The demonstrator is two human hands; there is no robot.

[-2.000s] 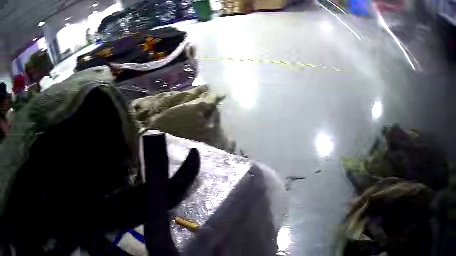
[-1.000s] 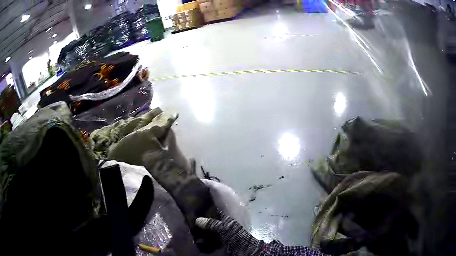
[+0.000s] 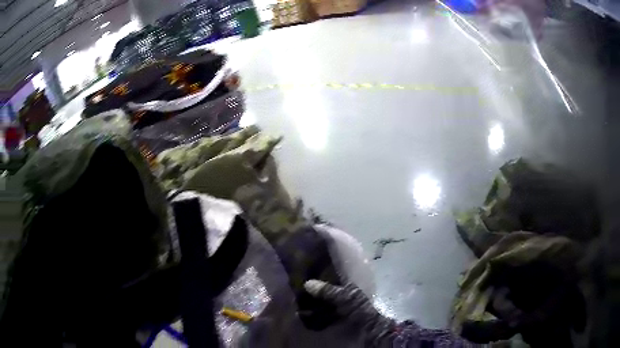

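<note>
My right hand [image 3: 343,302], in a striped knit glove with pale fingertips, comes in from the lower right. It is closed on a camouflage strap piece [image 3: 275,221], whose far part lies by the beige-green sack and whose near part is dark. My left hand is not in view. A straight black strap [image 3: 194,258] and a curved black strap [image 3: 234,238] cross over the clear-wrapped bale [image 3: 251,289]. A yellow stick [image 3: 237,315] lies on the wrap. A large olive sack [image 3: 71,146] stands open at the left, its mouth very dark.
Two slumped olive sacks [image 3: 544,204] lie on the glossy floor at the right. A beige-green sack [image 3: 221,170] is beyond the bale. A dark bale with orange parts [image 3: 153,85] stands farther back. Blue strapping [image 3: 166,333] shows at the bottom.
Two seconds ago no hand showed. One second ago my right hand was on the camouflage piece, as it still is. Since then the whole view has shifted, with things appearing farther right.
</note>
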